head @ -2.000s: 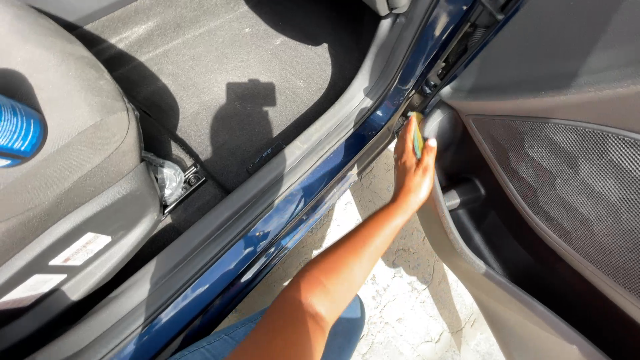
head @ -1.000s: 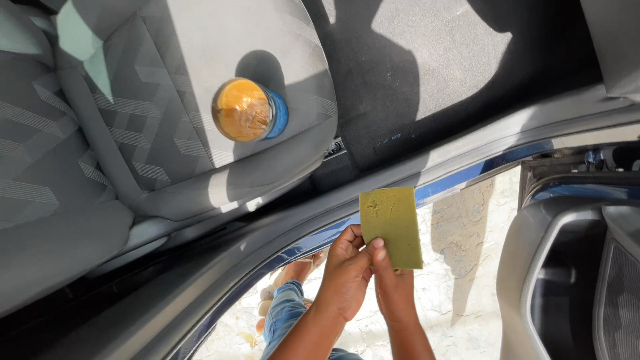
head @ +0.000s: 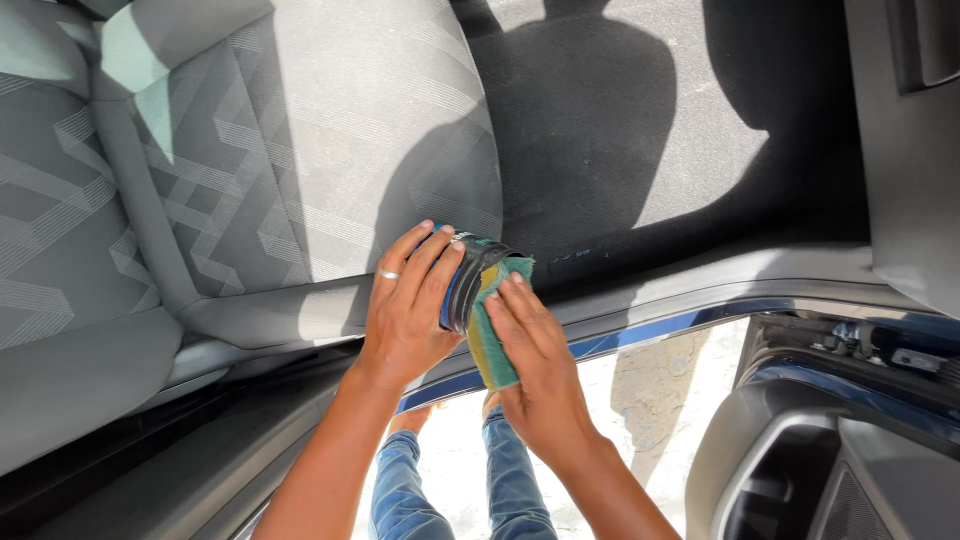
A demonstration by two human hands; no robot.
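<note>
My left hand (head: pixel 411 300) is wrapped around a round black-and-blue container (head: pixel 474 262), which is tilted so that its mouth faces my other hand. A sponge pad (head: pixel 495 330), green on one face and yellow on the other, is in my right hand (head: pixel 531 352). Its upper end touches the container's mouth, and my fingers lie flat along the green face. The inside of the container is hidden by the sponge. Both hands are above the edge of the car's seat and the door sill.
A grey patterned car seat (head: pixel 360 97) is at the left. Beyond it lies the dark carpeted footwell (head: pixel 570 127). The blue-edged door sill (head: pixel 645 330) runs below, and the open car door (head: pixel 750 427) stands at the lower right, over pale paving (head: pixel 585 397).
The container, on the seat one second ago, is now in my left hand. The pad, held by both hands then, is now in my right hand against the container's mouth.
</note>
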